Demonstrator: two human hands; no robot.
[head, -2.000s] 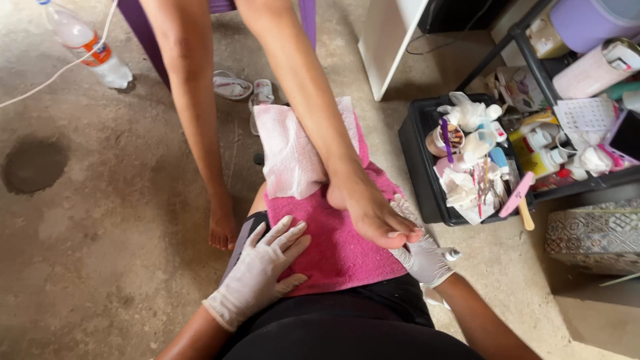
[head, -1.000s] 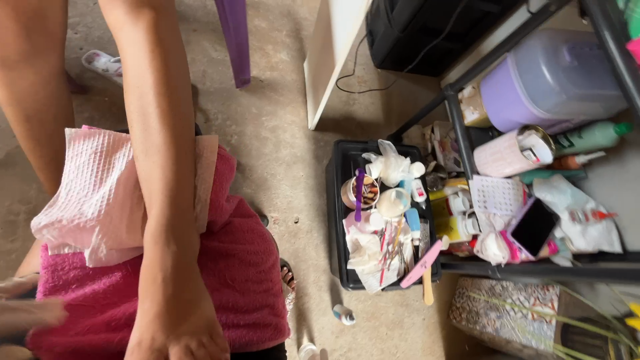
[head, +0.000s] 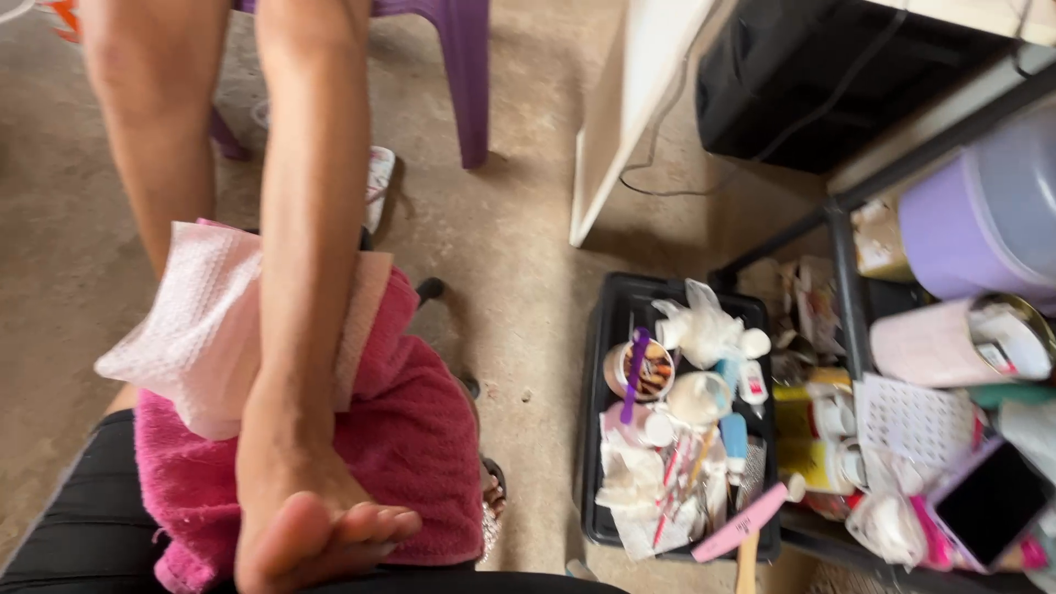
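Observation:
Neither of my hands shows in the frame. Another person's bare foot (head: 305, 503) rests over my lap, toes toward me, on a pink towel (head: 412, 462). A pale pink textured disposable sheet (head: 198, 322) lies under the lower leg, on top of the towel. To the right, a black plastic tray (head: 598, 495) holds crumpled tissues, small bottles, a tub of small items with a purple spatula (head: 634, 375) across it, and thin sticks. A pink nail file (head: 741, 521) and a wooden handle (head: 747, 565) stick out over its lower right edge.
A black metal shelf frame (head: 848, 289) at right bears a purple container (head: 940, 223), a pink can (head: 924, 342), a sheet of small designs (head: 912, 421) and a phone (head: 994, 499). A white panel (head: 615, 124), a black case (head: 792, 82) and a purple chair leg (head: 466, 91) stand farther back.
Two seconds ago both my gloved hands were at the towel and foot; now they are out of view. The view has swung to the right and come closer.

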